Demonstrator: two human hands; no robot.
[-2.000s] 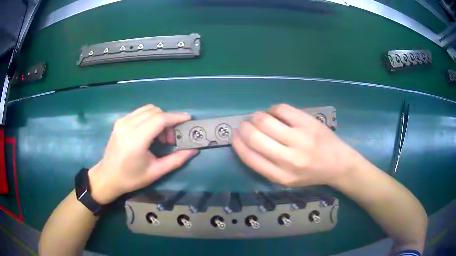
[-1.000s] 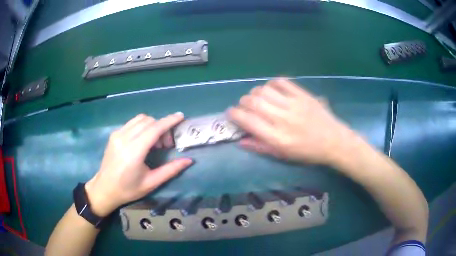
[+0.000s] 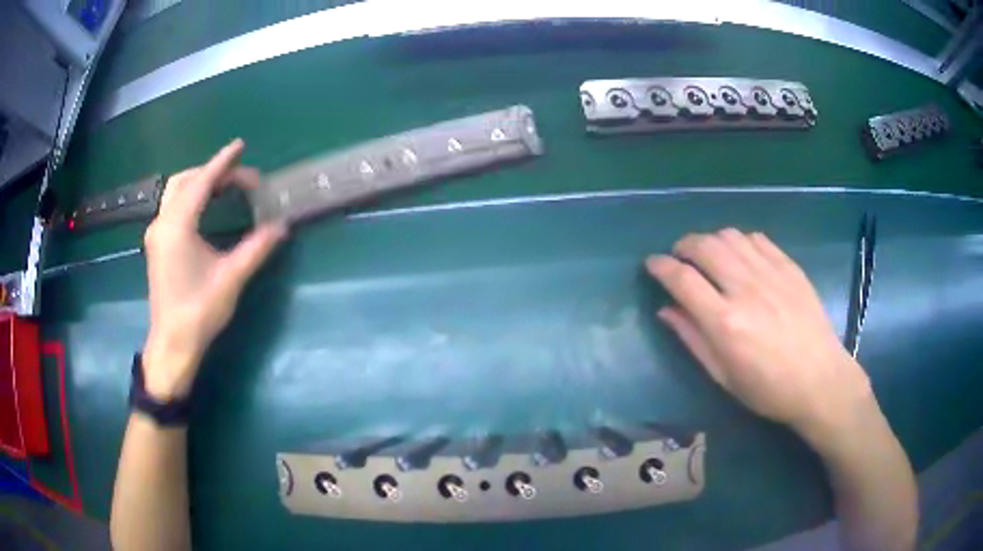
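My left hand (image 3: 197,264) pinches the left end of a long pale-grey bar (image 3: 377,183) with raised edges and six small light marks. The bar slants up to the right over the back green surface, and its left end is blurred. My right hand (image 3: 755,323) is empty above the mat at right, its fingers loosely bent and apart. A silver six-hole bar (image 3: 698,116) lies on the back green surface, right of centre. The deep six-position part (image 3: 420,504), with dark holes and angled silver pins, lies at the near edge.
Tweezers (image 3: 862,280) lie on the mat at right. A smaller-looking six-hole bar (image 3: 908,130) is at the back right, and another bar (image 3: 113,205) at the back left. A red bin (image 3: 22,382) stands at the left edge. Metal strips run along the back.
The six-hole bar has left my hands and now lies at back right. My left hand has moved up left and taken the pale-grey bar, now further right. My right hand has moved right, empty.
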